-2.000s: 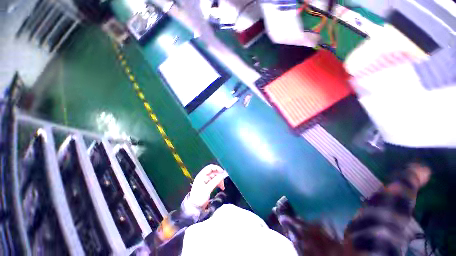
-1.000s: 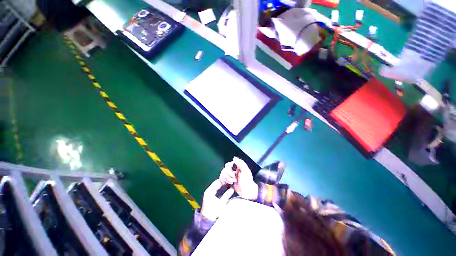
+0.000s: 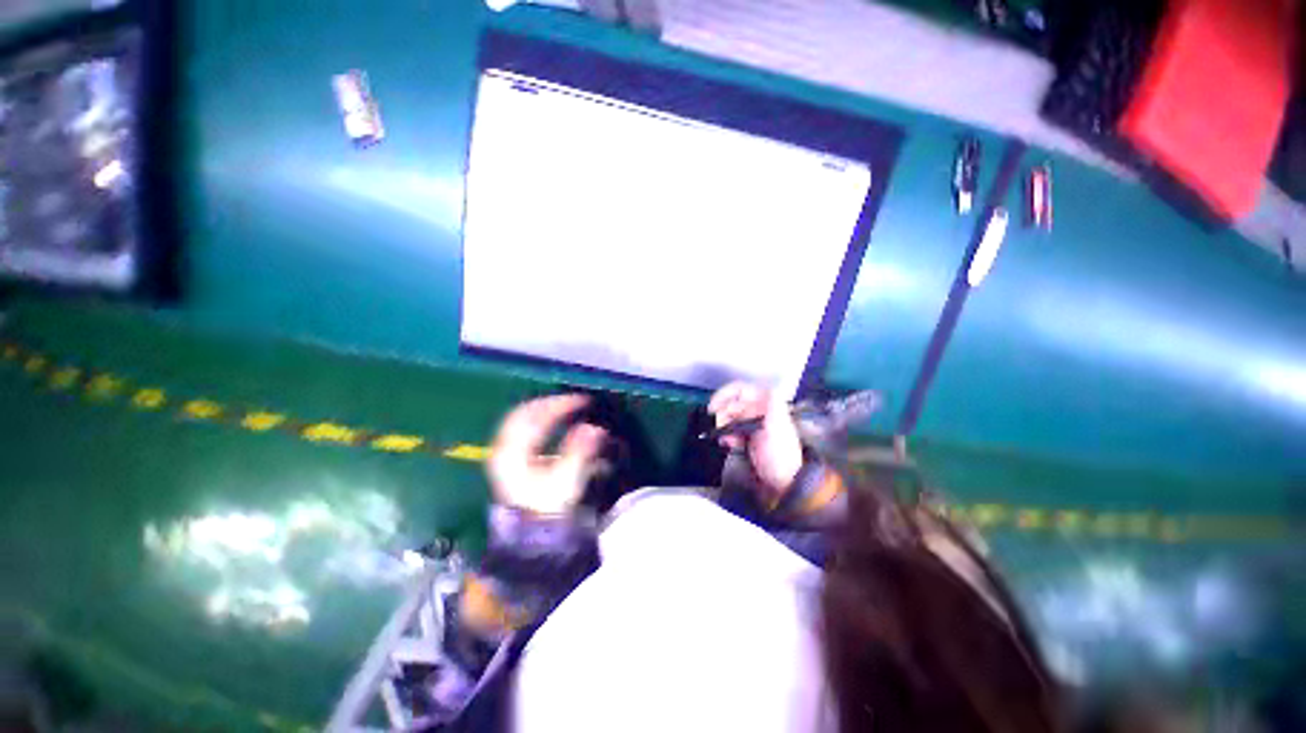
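A closed laptop (image 3: 659, 236), glaring white, lies on a black-bordered pad (image 3: 688, 93) on the blue-green bench. My right hand (image 3: 759, 430) is at the laptop's near edge, closed around a thin dark pen-like tool (image 3: 838, 415); its tip points left. My left hand (image 3: 547, 455) is just off the bench's near edge, left of my right hand. It is blurred, its fingers curled but apart, and I see nothing in it. Whether my right fingers touch the laptop I cannot tell.
An open laptop base (image 3: 69, 172) is cut off at the left. A small pale piece (image 3: 358, 108) lies between. Right of the laptop are small dark (image 3: 967, 175), red (image 3: 1038, 198) and white (image 3: 988, 246) pieces. A red ribbed thing (image 3: 1217, 100) stands behind the rail (image 3: 859, 50).
The view has turned and come closer over the white laptop. My hands, together before, are now apart, with my right hand at the laptop's near edge. The slotted rack has mostly left view.
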